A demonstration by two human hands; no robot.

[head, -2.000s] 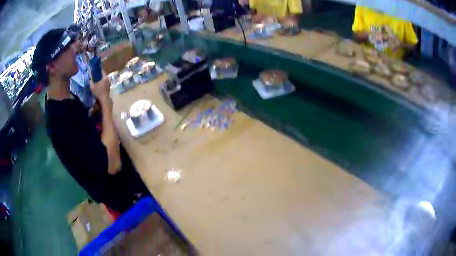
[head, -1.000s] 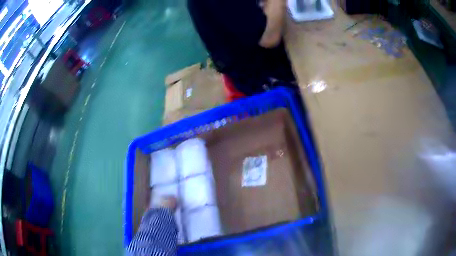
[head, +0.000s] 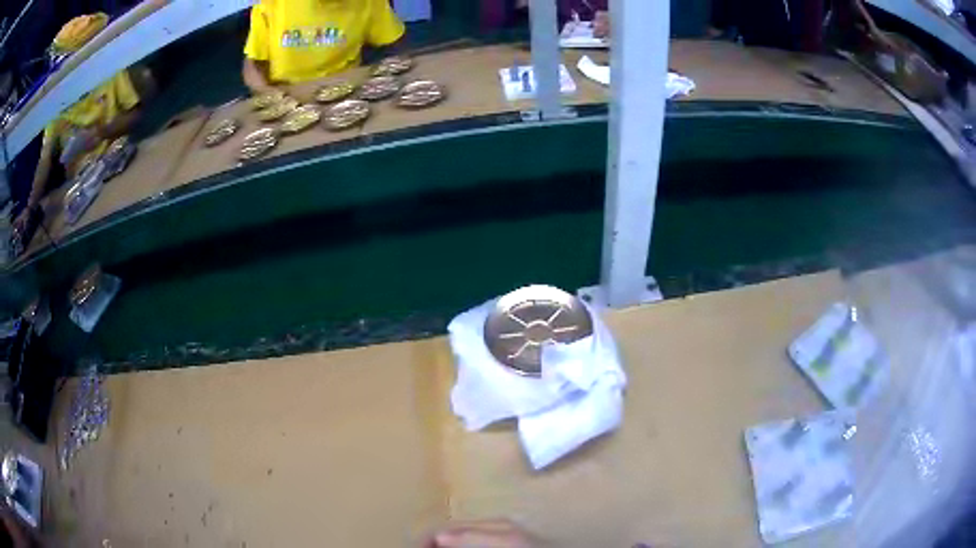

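A round copper-coloured housing (head: 519, 348) with a spoke-like pattern lies on crumpled white wrapping sheets (head: 485, 394) on the bench, near the foot of a white upright. A folded part of the white wrapping overlaps the housing's lower right edge and extends towards me. My left hand (head: 484, 534) shows only as a strip at the bottom edge, below the wrapping and apart from it; its fingers are mostly cut off and its grip is hidden. My right hand is not in view. Two white four-post fixtures (head: 801, 476) (head: 841, 358) lie at the right.
The green conveyor (head: 396, 241) runs behind the tan bench (head: 278, 450), with a white upright (head: 634, 161) at its near edge. Small parts (head: 86, 417) lie at the left. Across the conveyor, a person in yellow is behind several housings (head: 346, 113).
The view has swung from the blue tote and floor to the bench and conveyor. The hand that was on the white wrapped stacks in the tote now shows only at the bottom edge.
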